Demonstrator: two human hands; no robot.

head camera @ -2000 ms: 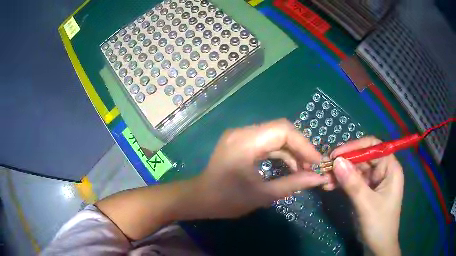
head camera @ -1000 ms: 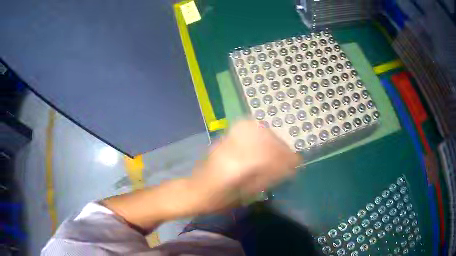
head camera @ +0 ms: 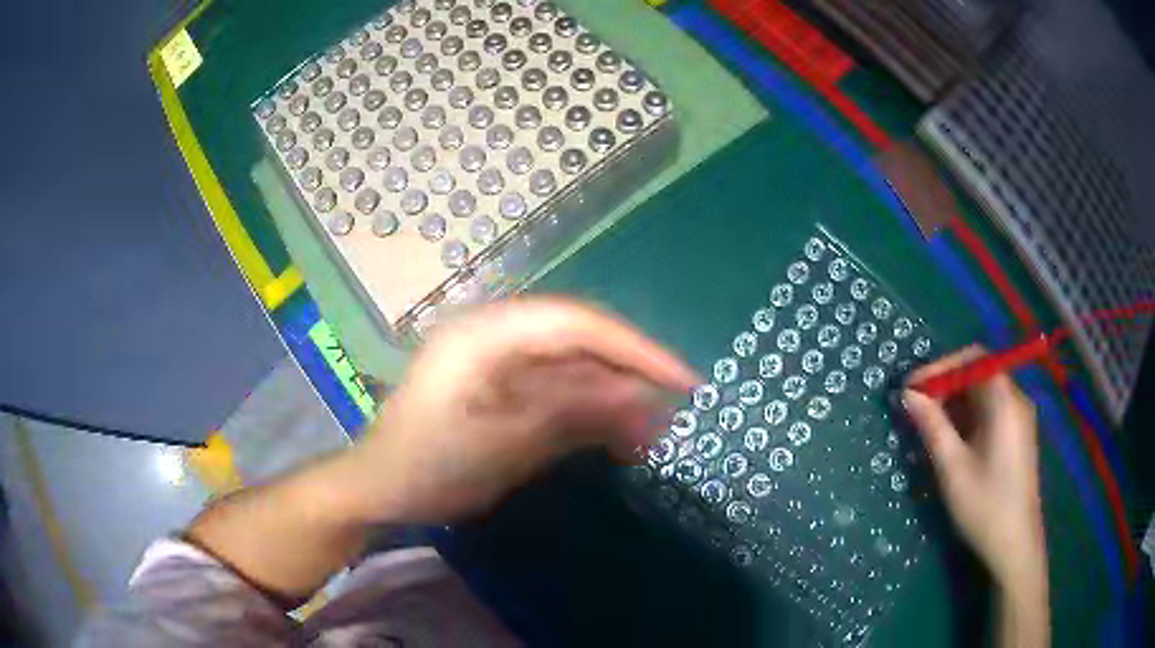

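My left hand point(head camera: 519, 386) is blurred over the left edge of the clear blister tray point(head camera: 823, 494); its fingers are partly bent and I cannot tell whether they hold anything. My right hand point(head camera: 982, 443) holds the red pen-shaped probe point(head camera: 982, 371) at the tray's right side, its wire trailing right. The tray lies on the green mat with silvery round components point(head camera: 775, 367) in many pockets; other pockets towards the lower right have none. The cream-topped tray stack point(head camera: 405, 260) stands upper left, mostly covered with rows of the same discs, its near corner bare.
A light-green sheet point(head camera: 716, 114) lies under the stack. A perforated-looking grey tray point(head camera: 1026, 190) and layered brown-grey sheets point(head camera: 887, 44) are at upper right. Blue and red tape point(head camera: 811, 120) curves along the right. A green label point(head camera: 336, 361) lies by the left mat edge, with grey floor beyond.
The view has swung back from the left. My left hand has moved from the stack's near corner to the blister tray. My right hand with the red probe is in view again.
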